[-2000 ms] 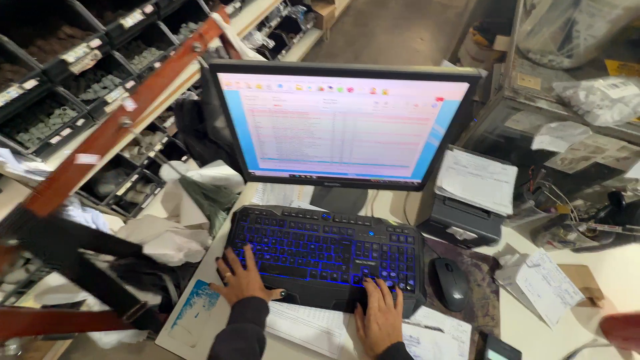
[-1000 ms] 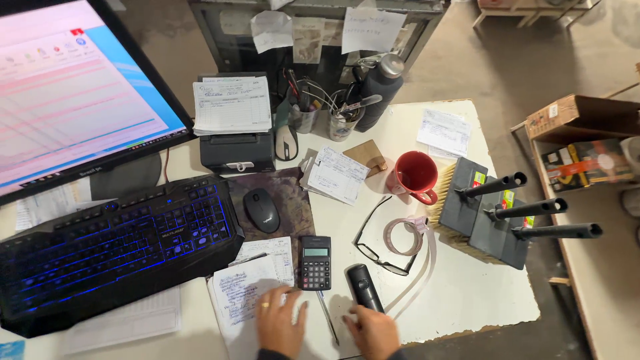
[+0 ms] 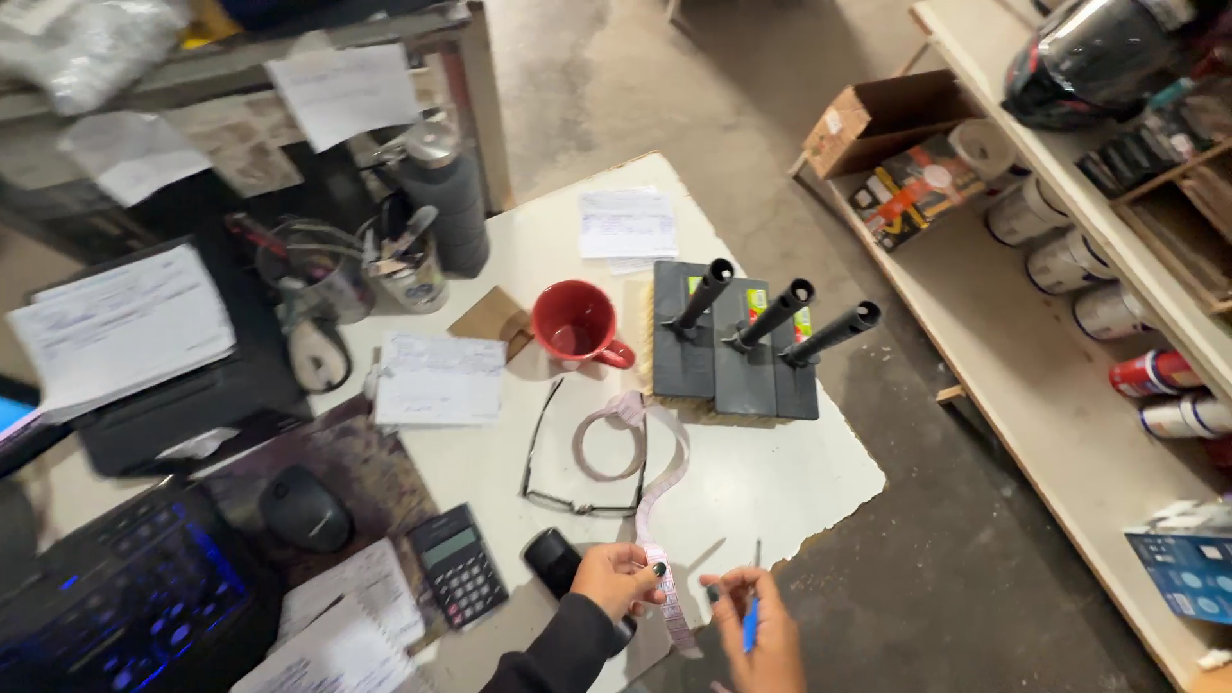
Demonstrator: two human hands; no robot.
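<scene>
My left hand (image 3: 621, 580) pinches a pink printed tape (image 3: 647, 515) near its free end, over the front edge of the white table. The tape runs back to a loose coil (image 3: 608, 441) lying over a pair of eyeglasses (image 3: 580, 504). To the right, my right hand (image 3: 757, 630) holds a slim tool with a blue handle (image 3: 750, 624) and a thin dark tip pointing away; its exact kind cannot be told. A black handheld device (image 3: 553, 560) lies partly under my left hand, beside a calculator (image 3: 457, 566).
A red mug (image 3: 575, 322) and several broom heads (image 3: 749, 361) stand behind the tape. At left are a computer mouse (image 3: 306, 508), a keyboard (image 3: 115, 597), papers (image 3: 439, 379) and a grey bottle (image 3: 445, 207). A shelf (image 3: 1020, 385) with cans runs along the right.
The view has swung right from the monitor. My hands have left the keyboard; the left now holds the tape and the right the blue-handled tool.
</scene>
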